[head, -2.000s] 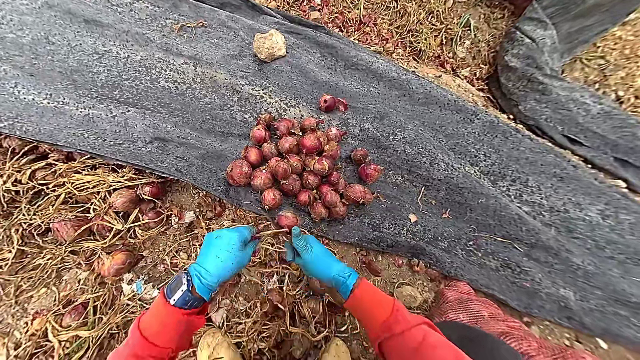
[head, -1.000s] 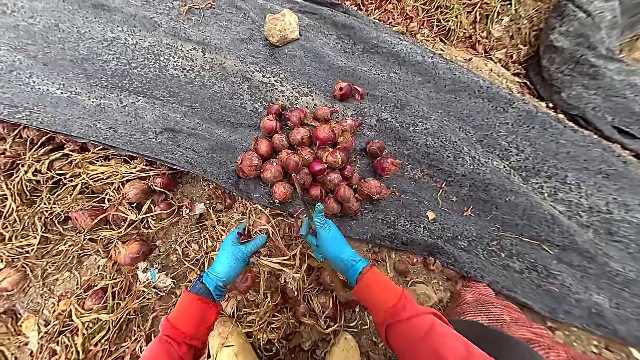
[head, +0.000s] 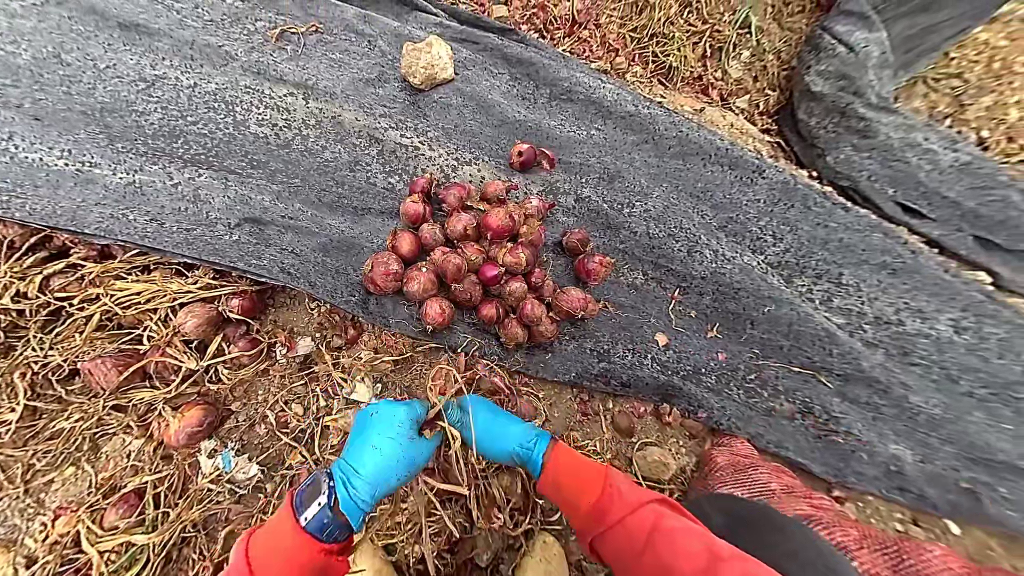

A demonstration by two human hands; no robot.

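Note:
A heap of red onions (head: 480,260) rests on the dark ground cloth (head: 264,152), just beyond my hands. My left hand (head: 388,452), in a blue glove with a watch at the wrist, has its fingers closed on a dry onion top (head: 436,420). Close beside it, my right hand (head: 488,428), also gloved in blue, pinches the same dry stalks. Whether a bulb is attached is hidden by the fingers. A separate red onion (head: 523,156) with a smaller piece beside it lies beyond the heap.
A pale stone (head: 427,62) weighs on the cloth. Unsorted onions (head: 192,422) lie among dry stalks on the soil at the left. A red mesh sack (head: 768,488) is at the lower right, beside my sleeve. Two shoe tips (head: 542,556) show at the bottom edge.
One second ago my hands were apart over the soil near the heap; now they are together, gripping dry stalks. Across the frames the view has shifted.

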